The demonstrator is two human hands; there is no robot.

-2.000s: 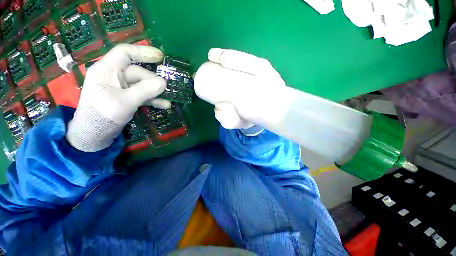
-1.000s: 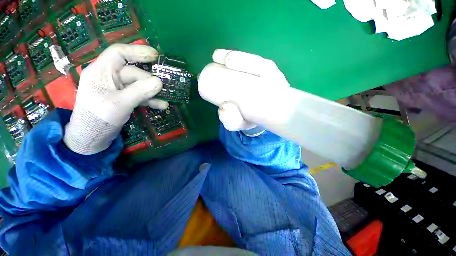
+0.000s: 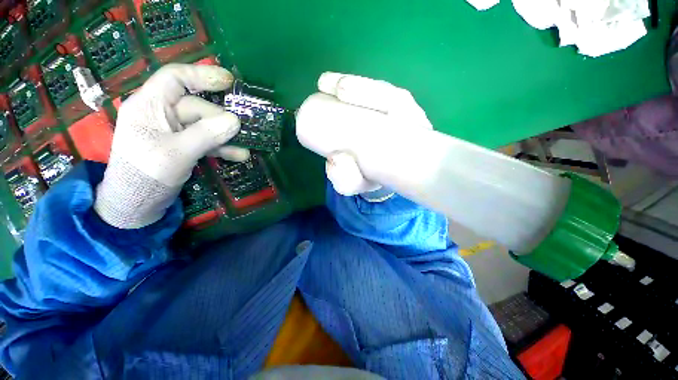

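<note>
My left hand (image 3: 160, 141), in a white knit glove, pinches a small green circuit board (image 3: 256, 122) with silvery parts between thumb and fingers, over the tray's near right edge. My right hand (image 3: 372, 137), also gloved, is wrapped around the front of a long milky-white dispensing bottle (image 3: 494, 193). The bottle slants down to the right to a wide green end cap (image 3: 576, 226) with a small pale stub. Its front end points at the board's right edge. A thin tip shows faintly in the small gap between them; whether it touches the board I cannot tell.
A clear blister tray (image 3: 137, 63) holds rows of boards on red linings at the left, with a small white piece (image 3: 89, 89) on it. Crumpled white wipes (image 3: 595, 26) lie at the far right of the green mat (image 3: 446, 67). Black boxes with white labels (image 3: 617, 319) stand lower right.
The bottle has shifted slightly right and down from its earliest position, opening a small gap to the board. My left hand has moved slightly left with the board. Both grips are unchanged.
</note>
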